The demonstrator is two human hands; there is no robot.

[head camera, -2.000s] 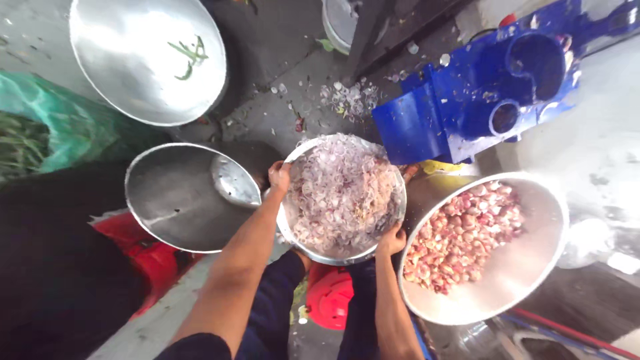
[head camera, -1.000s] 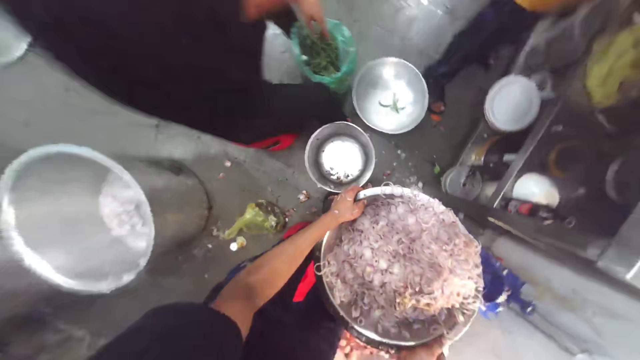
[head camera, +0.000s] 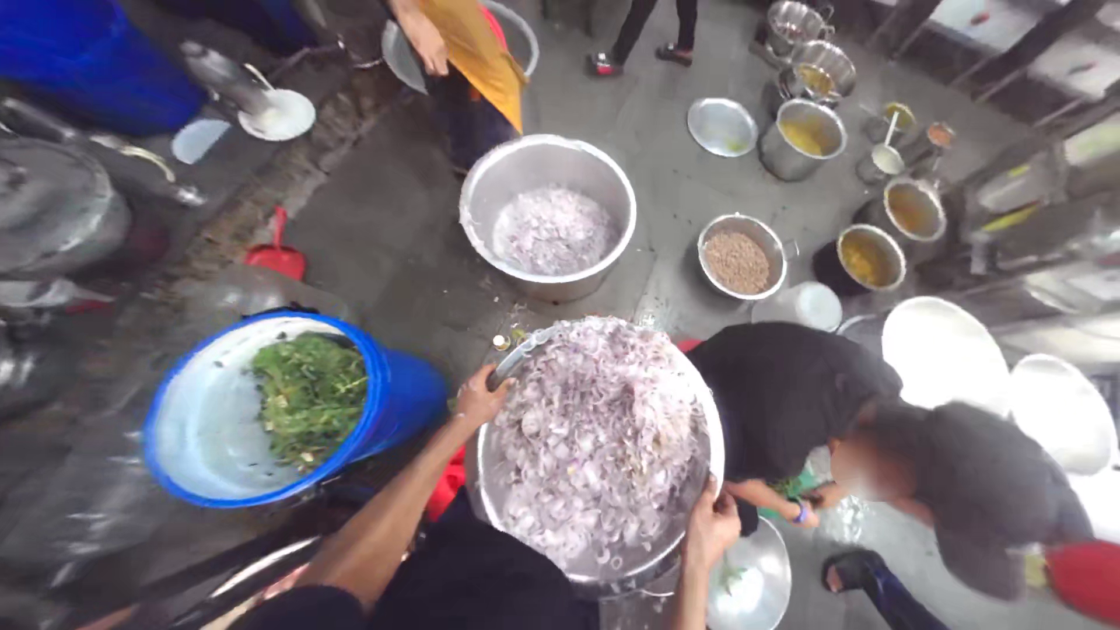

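My left hand (head camera: pixel 481 398) grips the upper left rim of a wide metal basin (head camera: pixel 716 437), and my right hand (head camera: pixel 713 525) grips its lower right rim. The basin is heaped with thinly sliced onions or shallots (head camera: pixel 604 437) and is held in front of my body. Just beyond it on the floor stands a deep metal pot (head camera: pixel 547 162), its bottom covered with similar pale slices (head camera: pixel 556 227). My hands touch only the basin.
A blue plastic drum (head camera: pixel 376 394) holding green leaves stands at the left. People in dark clothes (head camera: pixel 779 385) crouch close at the right; another person (head camera: pixel 477 70) stands beyond the pot. A pot of brown food (head camera: pixel 738 261) and several other pots are further right. A red dustpan (head camera: pixel 278 255) lies at left.
The basin of slices has been carried away from the blue machine and the bowl of whole shallots seen earlier. The view has turned widely, and the deep pot now lies beyond the basin.
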